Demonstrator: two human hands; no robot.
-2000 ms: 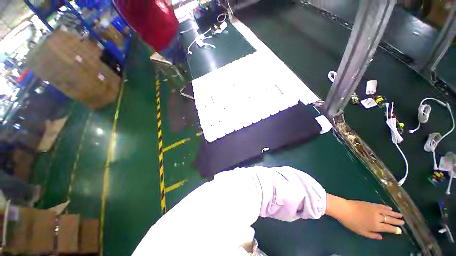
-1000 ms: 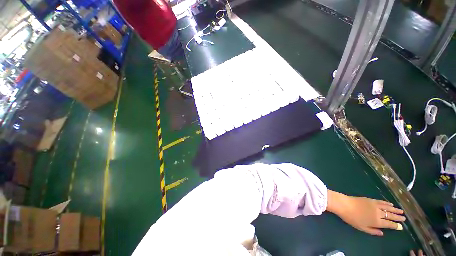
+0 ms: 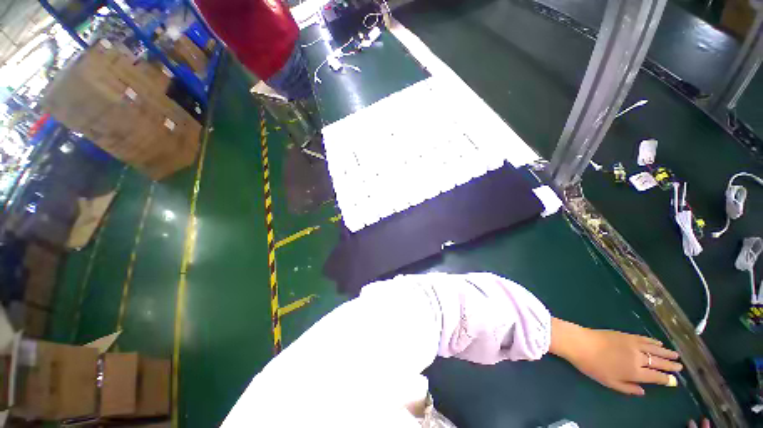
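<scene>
My left hand (image 3: 619, 359) lies flat, palm down, on the dark green bench beside the worn metal rail. It holds nothing visible; it has a ring and a pale cover on one fingertip. Only fingertips of my right hand (image 3: 699, 424) show at the bottom edge; the rest is cut off. On the belt beyond the rail lie a small white shell (image 3: 647, 151), a circuit board with yellow parts (image 3: 663, 175) and a bundled white cable (image 3: 688, 232). A large grid of white shells (image 3: 410, 159) stands on the bench, with a black mat (image 3: 443, 226) beside it.
A metal post (image 3: 606, 88) rises at the rail (image 3: 640, 280). A small white piece (image 3: 548, 201) lies at the mat's corner. A person in red (image 3: 251, 38) is at the far end of the bench. Cartons (image 3: 121, 109) stand on the green floor at the left.
The boards and cables on the belt have shifted right and downward. My right fingertips and a pale object have come in at the bottom edge. My left hand has barely moved.
</scene>
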